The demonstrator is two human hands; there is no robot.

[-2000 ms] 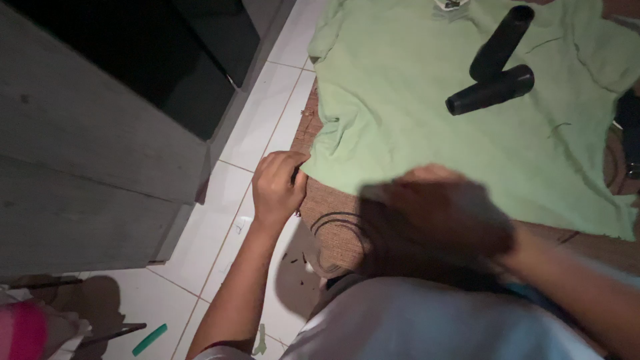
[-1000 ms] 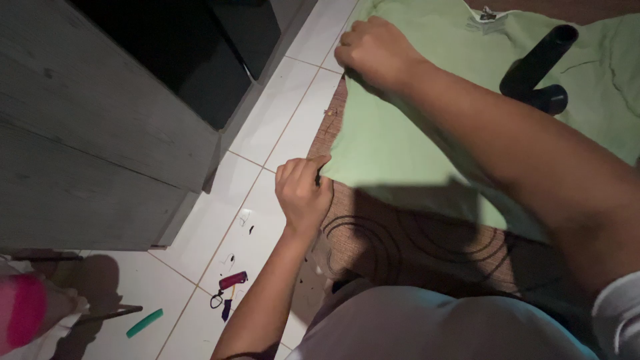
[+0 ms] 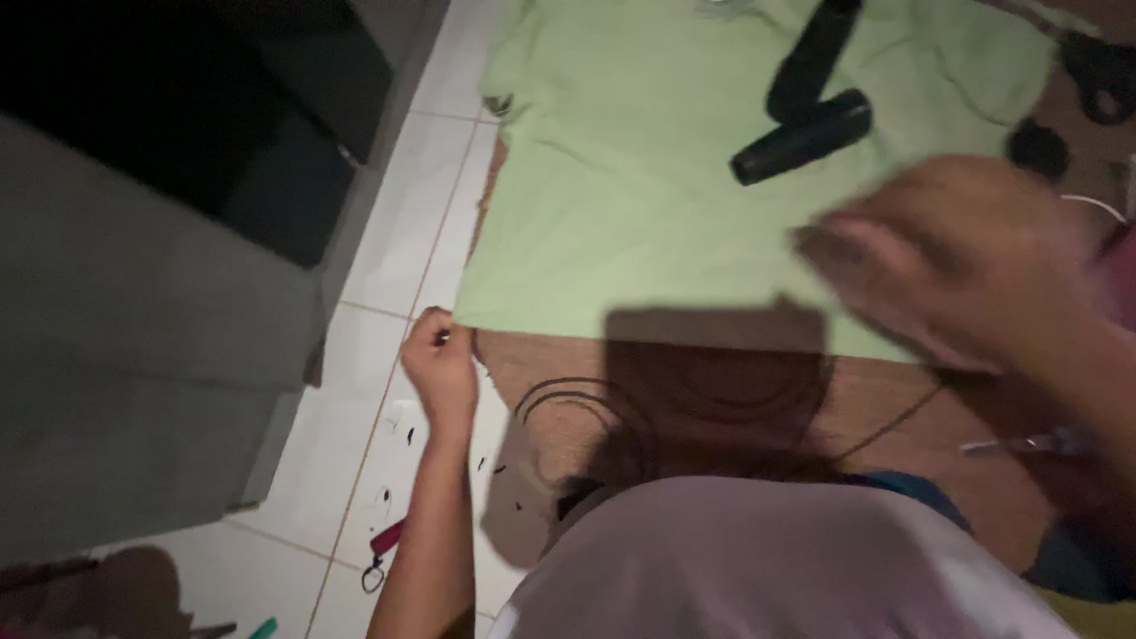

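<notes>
A light green cloth garment (image 3: 621, 222) lies spread on a brown patterned mat (image 3: 550, 355). My left hand (image 3: 444, 364) pinches the garment's lower left corner at the mat's edge. Blurred by motion, my right hand (image 3: 941, 257) hovers over the garment's lower right part; its fingers look curled, and whether it holds anything cannot be told. A black hair dryer (image 3: 803, 138), by its look, rests folded on the upper part of the garment.
A grey cabinet (image 3: 160, 382) stands at the left on white floor tiles (image 3: 435, 204). Near my left forearm lies a red object with a ring (image 3: 387, 538). Black-handled scissors (image 3: 1100, 80) and a round black thing (image 3: 1037, 151) lie at the upper right. A thin metal tool (image 3: 1012, 445) is at the lower right.
My right hand was at the garment's left edge one second ago and has moved right, over its lower right part. My left hand stays at the lower left corner.
</notes>
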